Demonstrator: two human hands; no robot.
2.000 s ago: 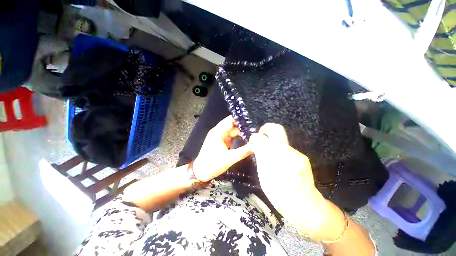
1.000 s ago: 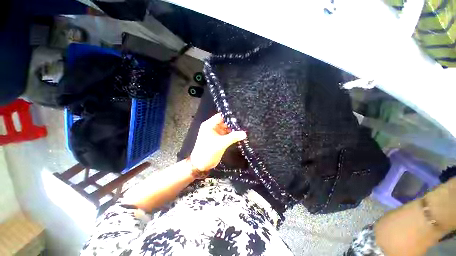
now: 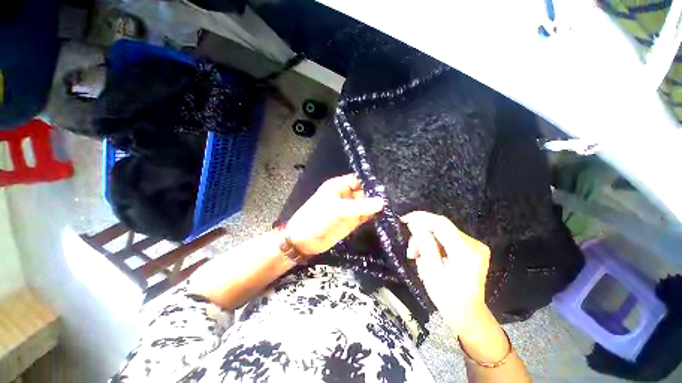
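Note:
The black jacket lies draped over my lap and up to the table edge. A narrow trim flecked white and purple runs diagonally down its edge. My left hand pinches the trimmed edge between thumb and fingers. My right hand is just right of the trim, with thumb and fingertips closed together close to the edge. A needle or thread between its fingertips is too small to see.
The white table crosses the upper right. A blue basket of black garments stands on the floor at left, beside a red stool and a wooden stool. A purple stool stands at right.
My right hand has come back from the lower right edge of the picture to beside the trim. My left hand still pinches the trimmed edge. The view has shifted slightly.

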